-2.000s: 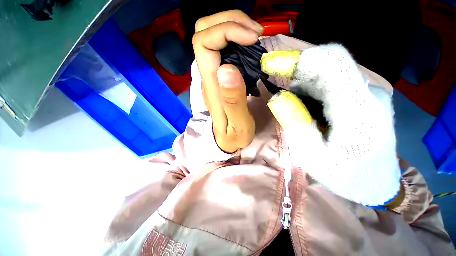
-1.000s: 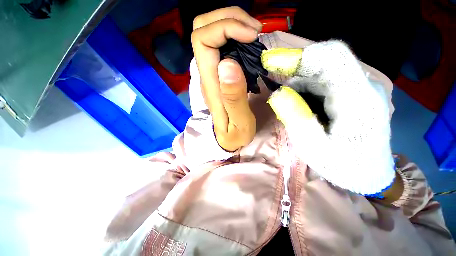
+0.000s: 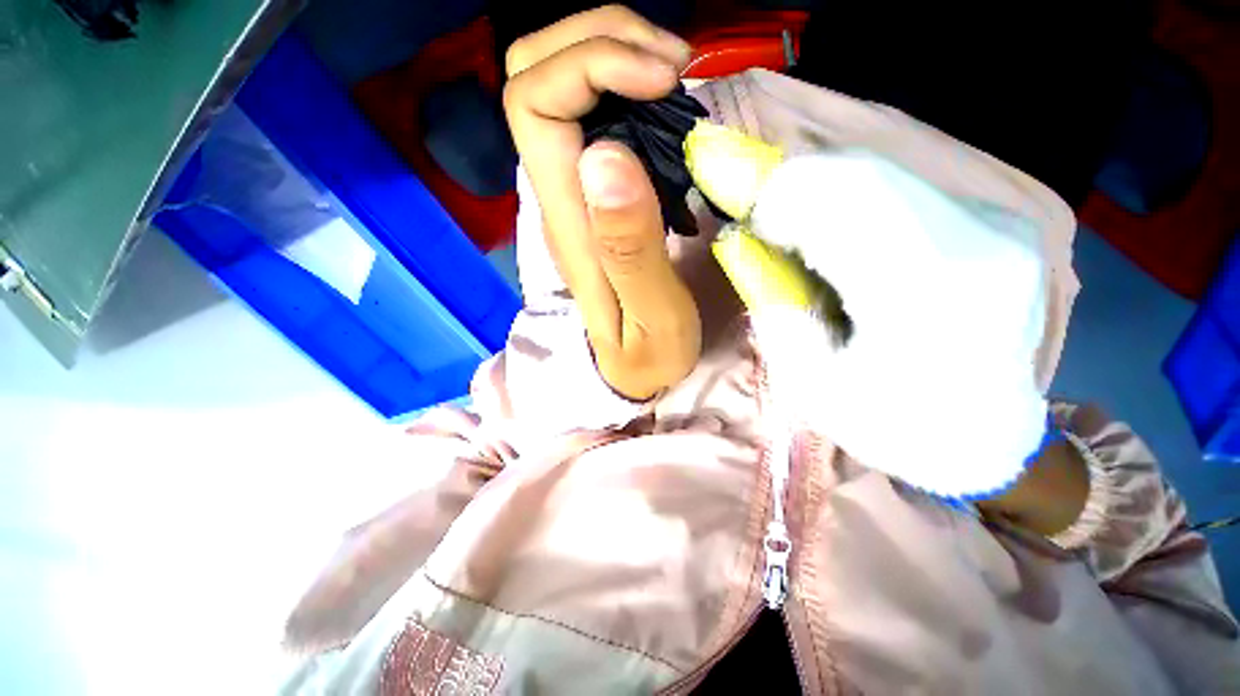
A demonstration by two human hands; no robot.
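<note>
My left hand (image 3: 619, 218), bare, holds a clump of thin black parts (image 3: 662, 157) between its curled fingers and thumb, in front of my chest. The clump's loose ends fan out to the right; the rest is hidden in the hand. My right hand (image 3: 884, 299) wears a white knit glove with yellow fingertips and a blue cuff edge. Its upper fingertip is against the clump's right edge. Its thumb tip is lower and apart, and no part shows between them. The glove is overexposed and slightly blurred.
A green bench top (image 3: 123, 150) is at upper left, with a black clump (image 3: 98, 16) on it. A blue bin (image 3: 408, 292) with a white piece inside stands beside it. Red stools (image 3: 456, 129) are behind. Another blue bin (image 3: 1214, 367) is at the right edge. My pink jacket fills the bottom.
Both hands have shifted slightly up and left. The black strand seen earlier between the gloved fingertips no longer shows there, and the gloved hand has turned a little.
</note>
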